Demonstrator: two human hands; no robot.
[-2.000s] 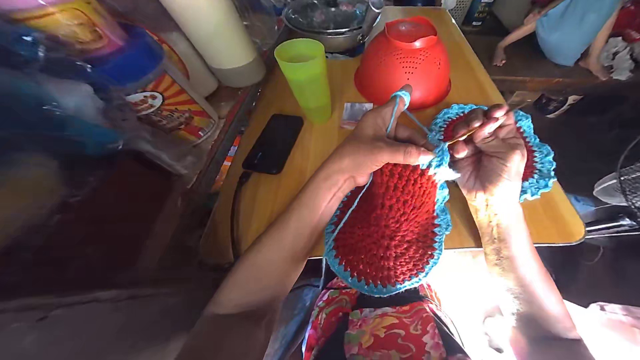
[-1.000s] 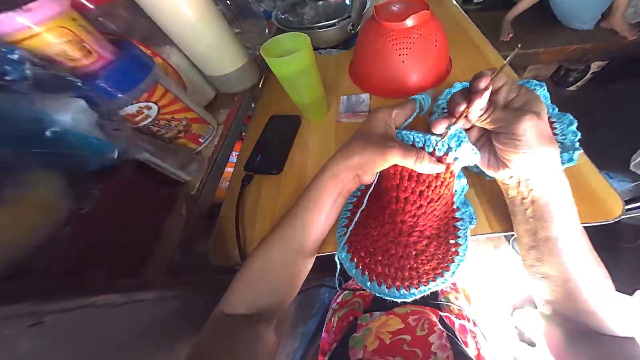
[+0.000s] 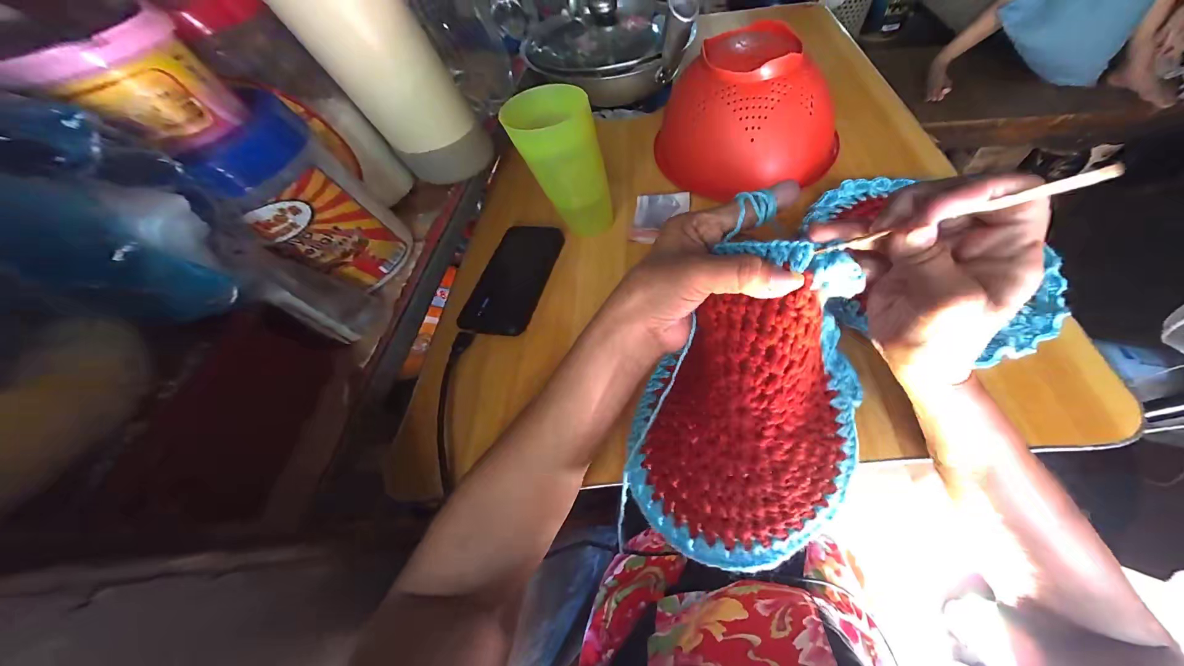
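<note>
A red crocheted piece with a blue edging [image 3: 749, 416] hangs over my lap, its upper rim pinched between the thumb and fingers of my left hand [image 3: 712, 264]. Blue yarn [image 3: 757, 208] loops round a finger of that hand, and a strand hangs down at the piece's left side. My right hand [image 3: 967, 254] grips a crochet hook with a pale handle [image 3: 1064, 185], whose tip meets the blue edging beside my left thumb. Behind and below my right hand lies a further red part with a ruffled blue border [image 3: 1031, 319].
On the wooden table [image 3: 1064, 407] stand a red colander [image 3: 749, 120], upside down, and a green cup [image 3: 560, 157]. A black phone [image 3: 511, 280] with a cable and a small packet [image 3: 659, 213] lie near them. A lidded pot [image 3: 601, 55] is behind; another person [image 3: 1064, 42] sits at back right.
The hook's handle has tilted lower, from pointing steeply up to lying more sideways. Both hands keep hold of the work and the hook.
</note>
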